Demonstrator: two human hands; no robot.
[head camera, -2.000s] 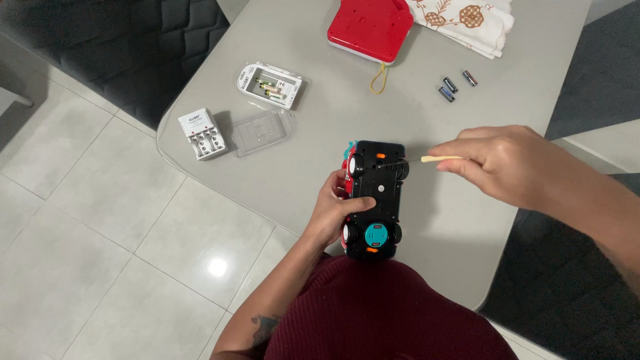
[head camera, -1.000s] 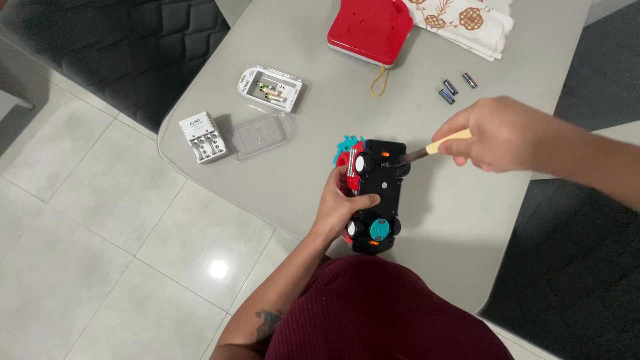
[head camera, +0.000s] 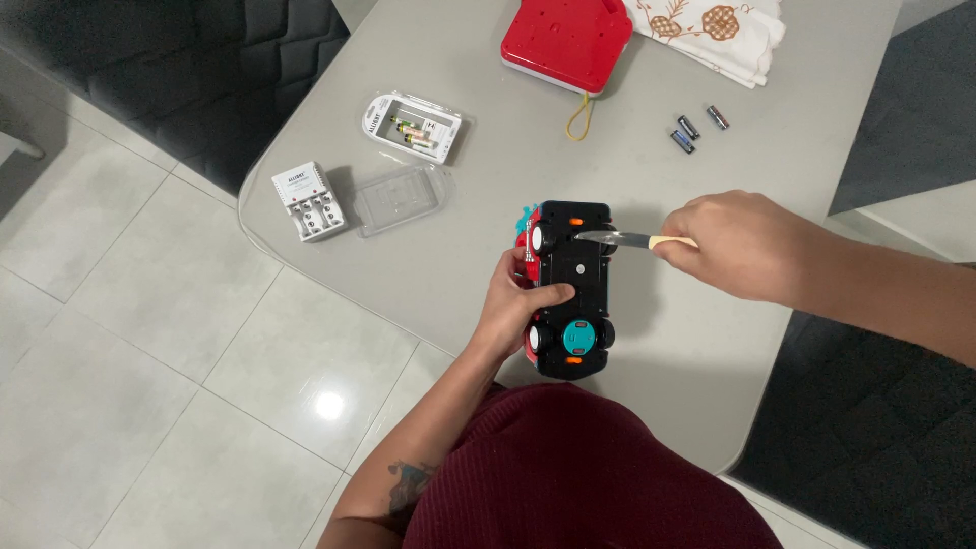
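A toy vehicle (head camera: 583, 293) shows its black underside, with white-hubbed wheels, orange parts and a round teal piece at the end near my body. My left hand (head camera: 518, 301) grips it by its red side, the thumb lying across the underside. In my right hand (head camera: 736, 240) is a table knife (head camera: 621, 239) with a cream handle. Its blade reaches leftward over the toy's far end, and the tip is at the underside between the two far wheels. Whether the tip sits in a slot or on a screw I cannot tell.
Loose batteries (head camera: 688, 126) lie beyond my right hand, near a folded embroidered cloth (head camera: 724, 34). A red plastic case (head camera: 566, 42) with a yellow cord stands at the far side. At the left are a battery charger (head camera: 309, 202), a clear plastic cover (head camera: 400, 200) and a package (head camera: 450, 145) holding batteries.
Since a second ago the knife has turned from a slant to nearly level, and its tip has shifted left over the underside. My left hand still holds the toy.
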